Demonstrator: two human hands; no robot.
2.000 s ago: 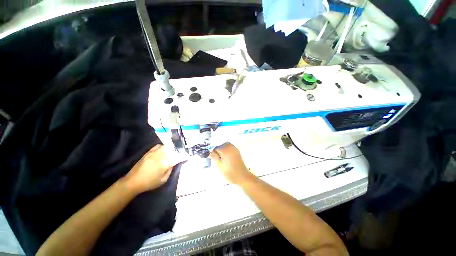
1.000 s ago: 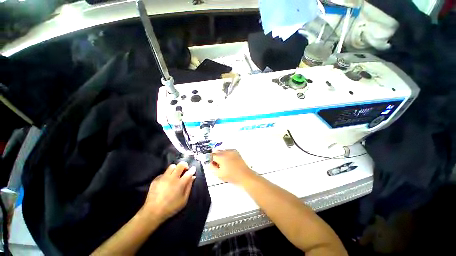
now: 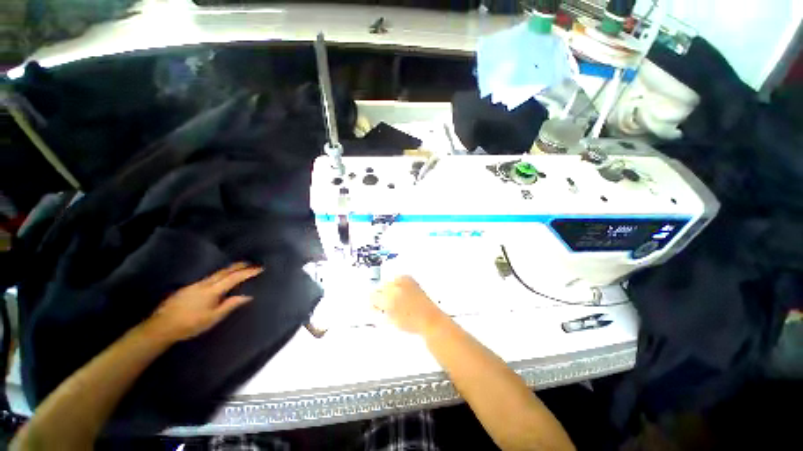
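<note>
A large black garment piece [image 3: 158, 229] lies left of the needle area of the white sewing machine [image 3: 458, 198]. Its pointed right edge is close to the presser foot [image 3: 374, 257], where glare hides the detail. My left hand [image 3: 207, 304] lies on the cloth with its fingers apart, left of the machine head. My right hand [image 3: 403, 304] is just right of the presser foot with its fingers curled. Whether it holds anything cannot be seen.
Black nippers [image 3: 586, 323] lie on the right of the white machine bed [image 3: 493, 339]. A pale tray [image 3: 409, 112] with dark scraps stands behind the head. Light blue cloth [image 3: 526, 66] hangs by the thread stand. Black cloth [image 3: 704, 299] hangs at the right.
My left hand has moved left, away from the presser foot, and its fingers have spread. The cloth's edge has shifted left, baring more of the bed. My right hand stays near the foot.
</note>
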